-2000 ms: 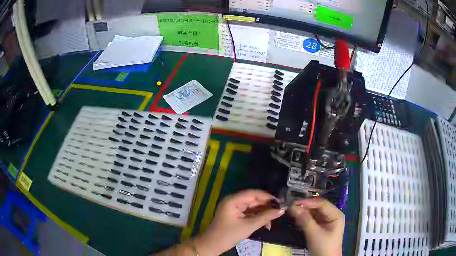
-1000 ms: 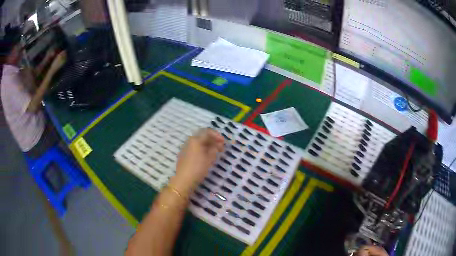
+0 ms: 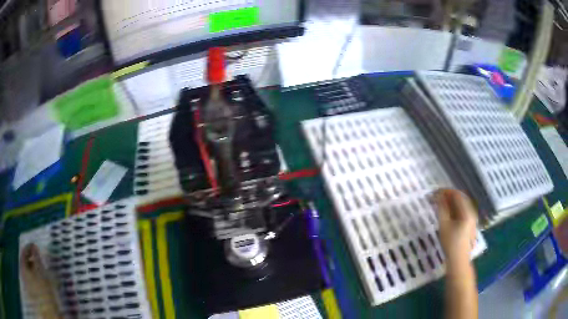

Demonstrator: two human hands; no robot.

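Note:
The toggle press (image 3: pixel 225 140) with its red lever handle (image 3: pixel 216 65) stands left of centre, its round gauge (image 3: pixel 246 247) visible below the metal clamp. My right hand (image 3: pixel 456 215) is over the right edge of the right tray (image 3: pixel 380 187), fingertips down at its slots; whether it holds a part cannot be told. My left hand (image 3: pixel 34 271) is blurred at the lower left, over the left part of the left tray (image 3: pixel 136 261); its fingertips and any part in them are unclear. Dark parts fill the left tray's right side.
A tray stack (image 3: pixel 492 137) stands at the far right. The rear tray (image 3: pixel 152 156) is partly behind the press. A black keypad (image 3: pixel 339 93), a monitor (image 3: pixel 187 19), a paper slip (image 3: pixel 104 182) and a purple stick (image 3: pixel 316 249) also show. A blue stool (image 3: pixel 548 268) is at the right.
The view has swung right. My right hand has moved from the press to the right tray. My left hand remains over the left tray, now at its left part.

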